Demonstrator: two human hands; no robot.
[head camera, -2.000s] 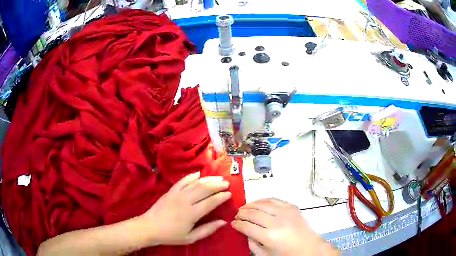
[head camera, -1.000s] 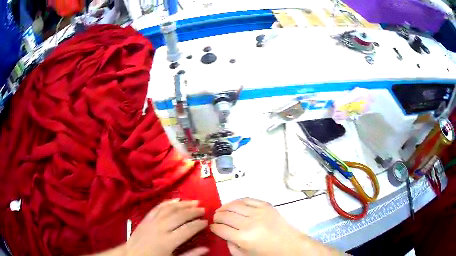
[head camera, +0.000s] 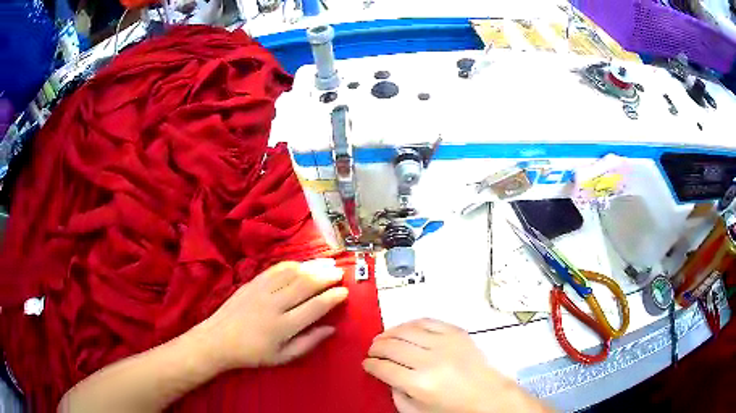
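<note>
A red fabric panel (head camera: 343, 347) lies flat from the needle area toward me. Its front end runs out of the picture. A large crumpled red heap (head camera: 153, 177) adjoins it at left. The white sewing machine (head camera: 500, 101) has its presser foot (head camera: 355, 244) at the panel's far end, beside a small pale tag or guide (head camera: 361, 267). My left hand (head camera: 282, 314) lies palm down on the fabric just short of the foot, fingers apart. My right hand (head camera: 424, 363) is at the panel's right edge, fingertips on the cloth; its thumb is mostly hidden.
Scissors (head camera: 577, 290) with red and orange handles lie right of the needle, below a dark flat rectangle (head camera: 550, 219). An orange-brown cylinder (head camera: 708, 258) is at far right. A ruled strip (head camera: 605, 367) runs along the front edge. A purple basket (head camera: 670, 32) stands behind.
The camera view has shifted about. My left hand has moved forward along the fabric, closer to the foot, and away from my right hand. My right hand remains at the panel's right edge.
</note>
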